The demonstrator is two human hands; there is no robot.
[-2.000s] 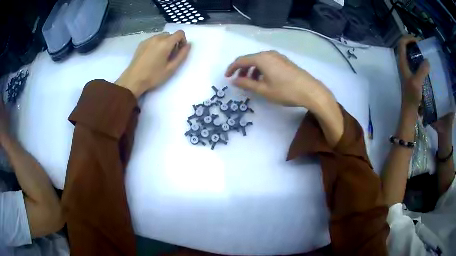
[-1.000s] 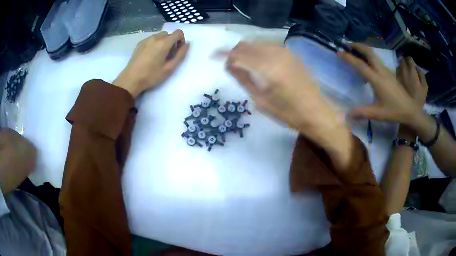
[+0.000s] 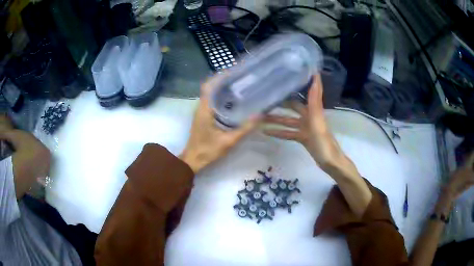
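Observation:
An oblong housing with a clear cover point(image 3: 267, 78) is held up tilted above the back of the mat, slightly blurred. My left hand point(image 3: 213, 122) grips its left end. My right hand point(image 3: 306, 117) is at its right end, thumb raised against the edge and fingers spread below it; whether the fingers touch the underside is hard to tell. A loose cluster of small dark armed parts point(image 3: 257, 195) with pale round centres lies below my hands on the white foam sheet point(image 3: 124, 122).
Two clear-covered housings point(image 3: 141, 67) stand at upper left. A dark pile of armed parts point(image 3: 55, 117) lies far left. A perforated black strip point(image 3: 212, 41), dark blocks point(image 3: 332, 80) and a cable point(image 3: 382, 127) are behind. A thin blue-ended tool point(image 3: 406, 201) lies right. People's arms are at both sides.
The oblong housing, beside a neighbour's hands on the right a second ago, is now between my hands. My left hand has left its resting place. The view has shifted, showing more of the back.

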